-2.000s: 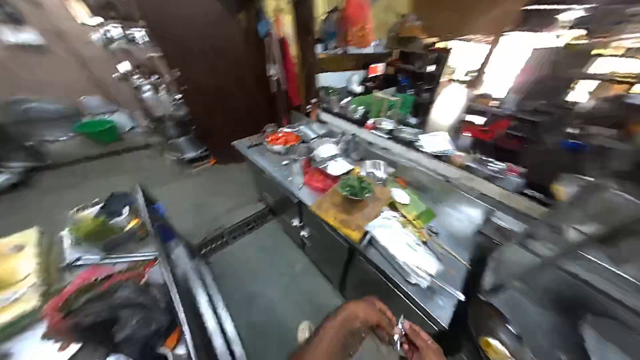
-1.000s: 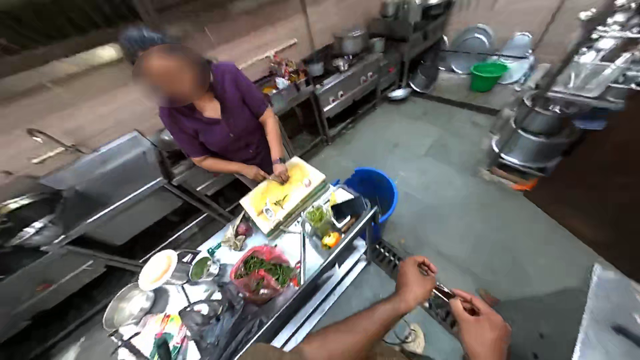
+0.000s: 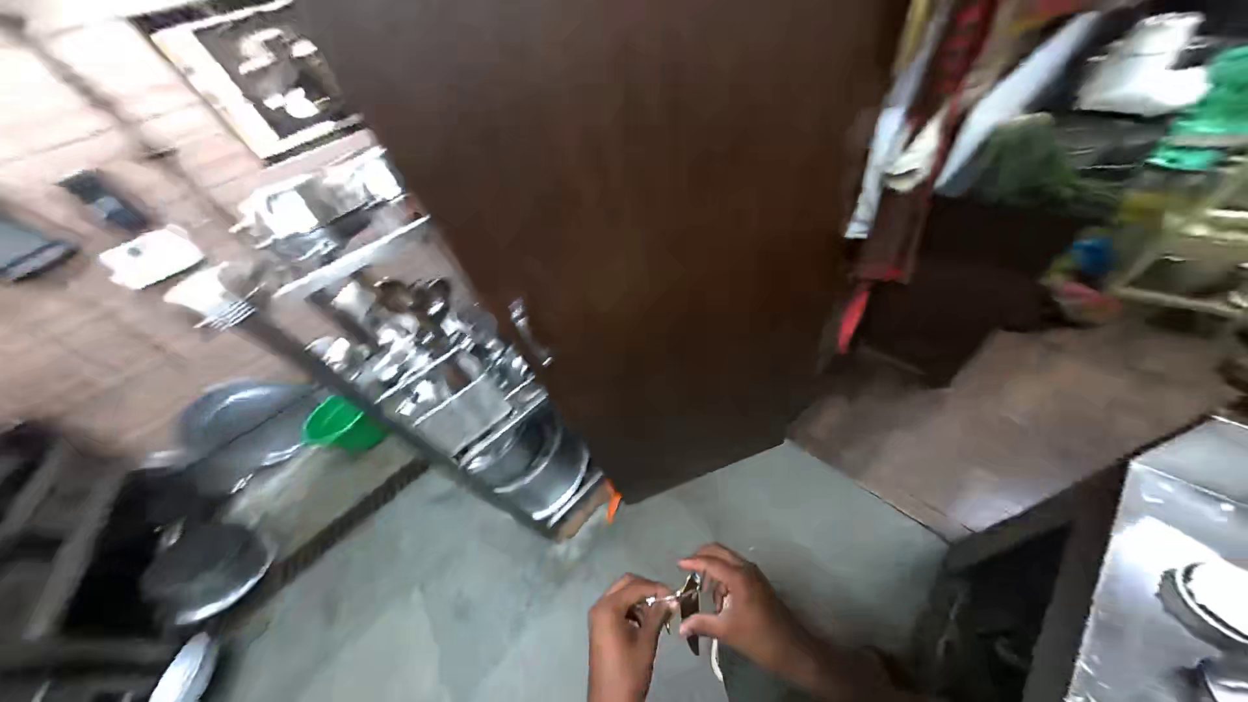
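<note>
Low in the middle of the head view, my left hand [image 3: 627, 624] pinches one side of a small metal object [image 3: 690, 595] between thumb and fingers. My right hand [image 3: 733, 600] grips its other side, with the thumb and forefinger curved around it. The object has a shiny, thin part and a darker, blade-like part hanging down. Blur hides what kind of tool it is. Both hands are close together above the grey floor [image 3: 468, 604].
A brown door [image 3: 624, 224] with a metal handle stands ahead. Left of it are a rack of steel vessels [image 3: 468, 409], a green basin [image 3: 343, 425] and a large pan [image 3: 210, 573]. At the right is a steel counter [image 3: 1141, 546]; cloths [image 3: 916, 146] hang beyond the door.
The view has swung widely, away from the work table and the person in purple seen one second ago. Both hands still hold the small metal object, now closer together than in that frame.
</note>
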